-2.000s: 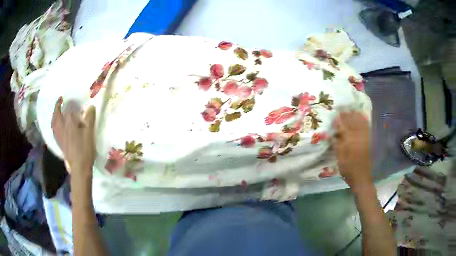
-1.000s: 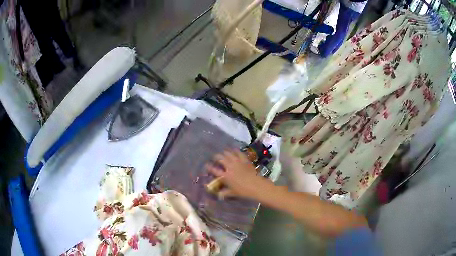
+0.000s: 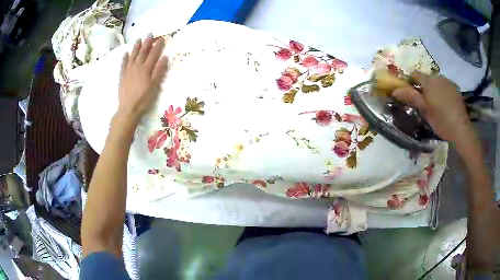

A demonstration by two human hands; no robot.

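Observation:
A cream floral dress (image 3: pixel 236 120) lies spread over the padded board. My left hand (image 3: pixel 140 82) rests palm down on the cloth at its upper left, fingers spread, holding nothing. My right hand (image 3: pixel 438 101) grips the yellow-tan handle of the steam iron (image 3: pixel 392 117) at the right part of the dress. The iron's silver plate faces left and appears to be on the cloth; any gap beneath is hidden. A narrow floral strap piece (image 3: pixel 346 216) hangs at the near edge, and another floral end (image 3: pixel 414 54) sticks out at the far right.
A grey pointed iron shoe (image 3: pixel 460 41) lies at the far right corner. A blue support arm (image 3: pixel 222 10) crosses the far side. Crumpled floral cloth (image 3: pixel 90 41) lies at the left end. Blue and striped garments (image 3: pixel 60 186) are in boxes at lower left. The dark rest pad (image 3: pixel 454 180) shows at right.
The view has swung back from the rest pad to the dress. My right hand, empty over the pad before, now holds the iron at the dress. My left hand is back in view on the cloth.

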